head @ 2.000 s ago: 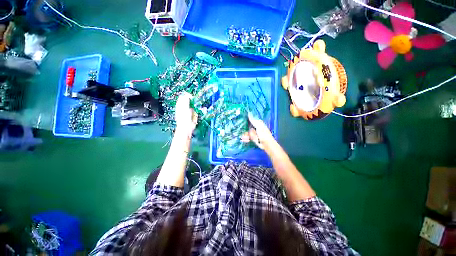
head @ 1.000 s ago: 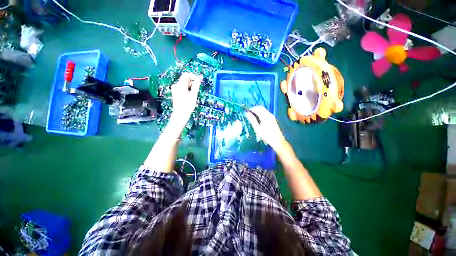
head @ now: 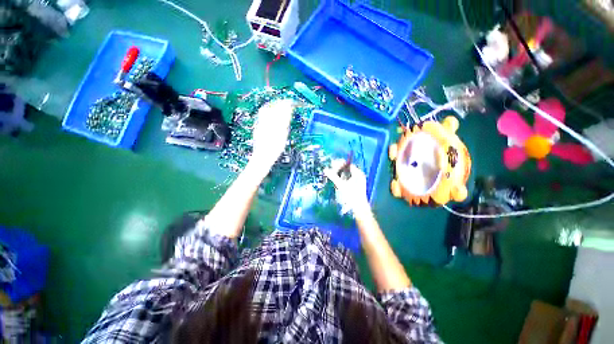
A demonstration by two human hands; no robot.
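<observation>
My left hand (head: 273, 131) is over the loose heap of small green circuit boards (head: 241, 144), left of the near blue bin; its fingertips are blurred and what they hold is unclear. My right hand (head: 349, 181) is over the near bin (head: 380, 151), closed on a small dark tool with a reddish part (head: 347, 163), seemingly side cutters. A green board piece with small silver parts (head: 312, 164) lies between my hands at the bin's left side; whether a hand touches it is unclear. Thin dark strips lie in the bin.
A larger blue bin (head: 316, 27) with boards stands beyond. A white power supply (head: 275, 40) is beside it. The left blue bin (head: 81, 101) holds small boards, near a black clamp fixture (head: 198, 124). An orange lion-face fan (head: 461, 164) and pink flower (head: 538, 146) are right.
The view has turned, so the bench appears rotated clockwise. The wide green board panel seen between my hands before now shows only as a smaller piece. My left hand remains over the heap.
</observation>
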